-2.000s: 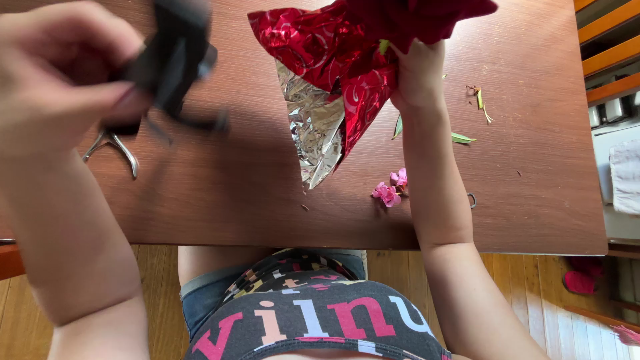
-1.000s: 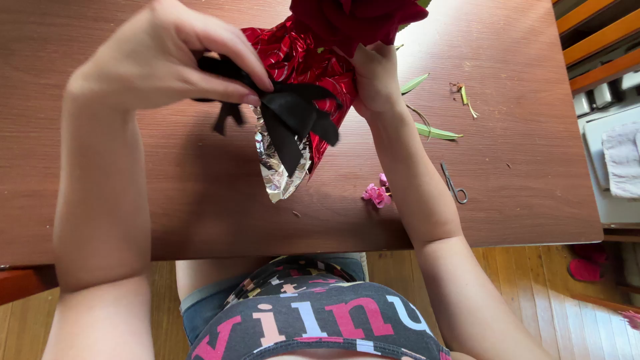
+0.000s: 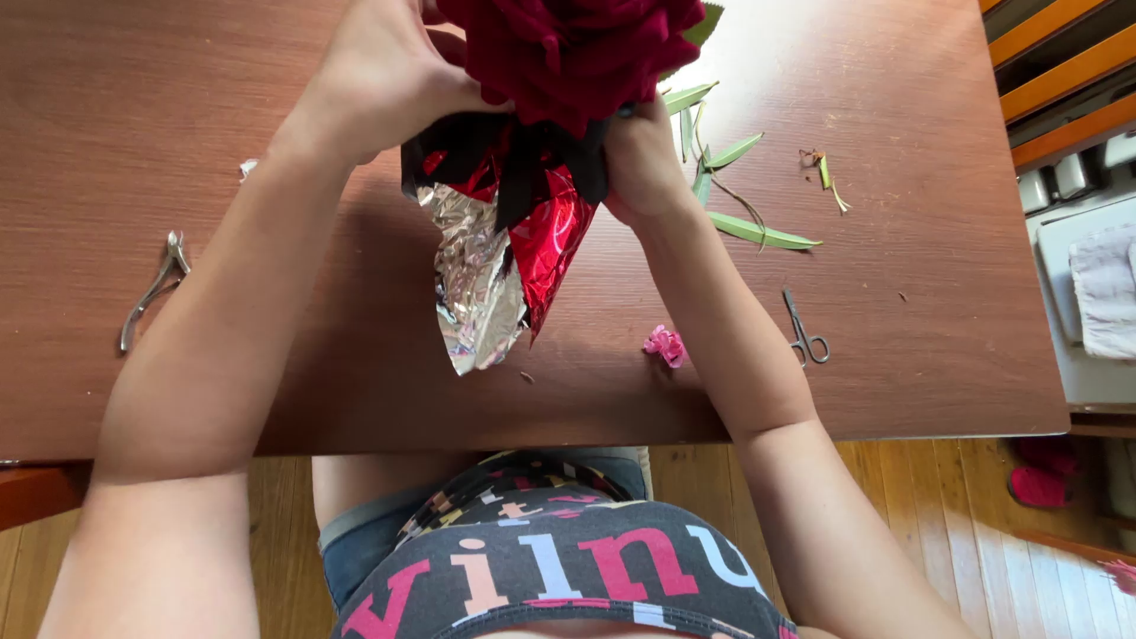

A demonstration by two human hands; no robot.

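A large dark red fabric-like rose (image 3: 577, 58) stands at the top centre over a wrap of red and silver foil (image 3: 479, 284). A black ribbon (image 3: 524, 173) lies against the wrap just below the bloom. My left hand (image 3: 390, 84) is at the left side of the rose, its thumb under the petals; its other fingertips are mostly hidden. My right hand (image 3: 646, 160) is closed around the neck of the wrapped bouquet at the right, with its fingers behind the rose and ribbon.
Metal nippers (image 3: 157, 288) lie left of my left forearm. Small scissors (image 3: 803, 333) lie beside my right forearm, a pink flower (image 3: 666, 346) on its other side. Green leaves (image 3: 763, 232) and stem scraps (image 3: 825, 173) lie at the right. The table's front edge (image 3: 532, 448) runs near my body.
My left hand has brought the black ribbon from the left onto the foil wrap, then moved up to the rose. The bouquet now stands more upright.
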